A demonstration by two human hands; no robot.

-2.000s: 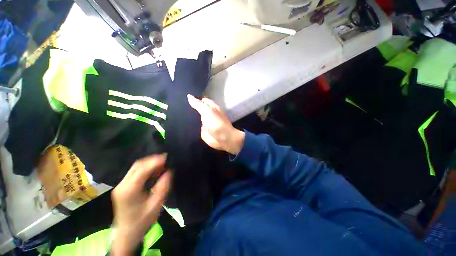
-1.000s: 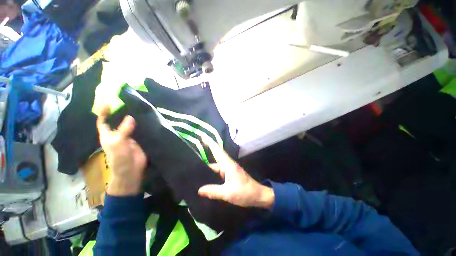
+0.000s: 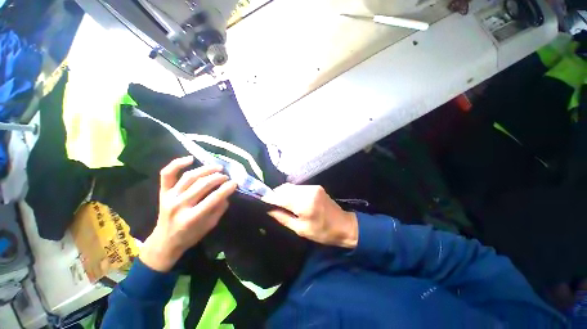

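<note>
A black garment panel [image 3: 154, 138] with a neon-green block at its left lies on the machine table and hangs toward the lap. A pale bluish folded edge [image 3: 239, 175] runs diagonally across it, with part of a pale stripe showing beyond. My left hand [image 3: 196, 202] has its fingers bent over this edge. My right hand [image 3: 307, 209] pinches the edge's near right end, close to the table's front. The sewing machine head [image 3: 193, 38] is above the panel, and the cloth's far edge lies just below its needle area.
A white-handled awl or seam ripper [image 3: 400, 22] lies on the machine bed. Dark looped handles [image 3: 524, 11] are at the upper right. Yellow-brown printed tape [image 3: 103, 238] is on the table's left. Neon-green pieces [image 3: 217, 307] hang by the lap, and more lie at the far right.
My left hand has moved right from the green block onto the folded edge. My right hand has closed on that edge. The stripes are now mostly covered, and the view has shifted.
</note>
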